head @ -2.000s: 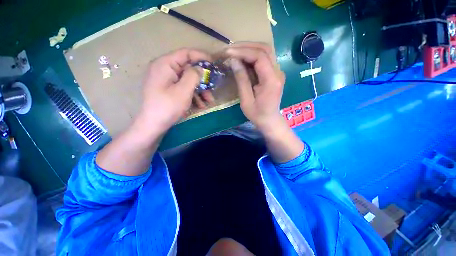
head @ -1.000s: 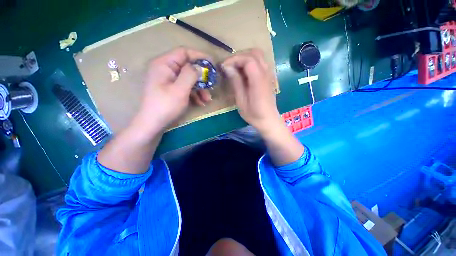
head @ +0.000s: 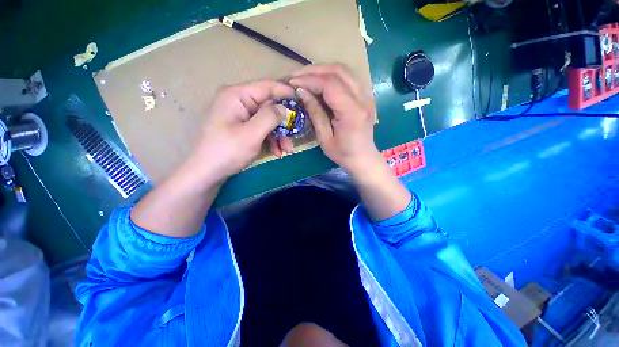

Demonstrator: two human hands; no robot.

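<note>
A round circuit board assembly (head: 298, 127) with a small yellow block, the battery (head: 291, 119), is held just above the near edge of the cardboard sheet (head: 176, 61). My left hand (head: 237, 125) grips it from the left between thumb and fingers. My right hand (head: 337, 112) is at its upper right, fingertips close together at the board's upper rim. Whether the right fingertips hold something is hidden by the fingers. The dark, pen-like tweezers (head: 266, 41) lie on the cardboard beyond the hands.
A black round case (head: 418, 70) sits right of the cardboard, with a taped white lead. Red parts trays (head: 406, 158) are at the bench edge and far right. A parts strip (head: 108, 156) and wire reel (head: 28, 135) are at left. Black equipment (head: 553, 41) stands far right.
The board has moved slightly right and nearer to me. My right hand, apart from the board a second ago, has come in to its upper rim, and my left fingers have shifted towards it.
</note>
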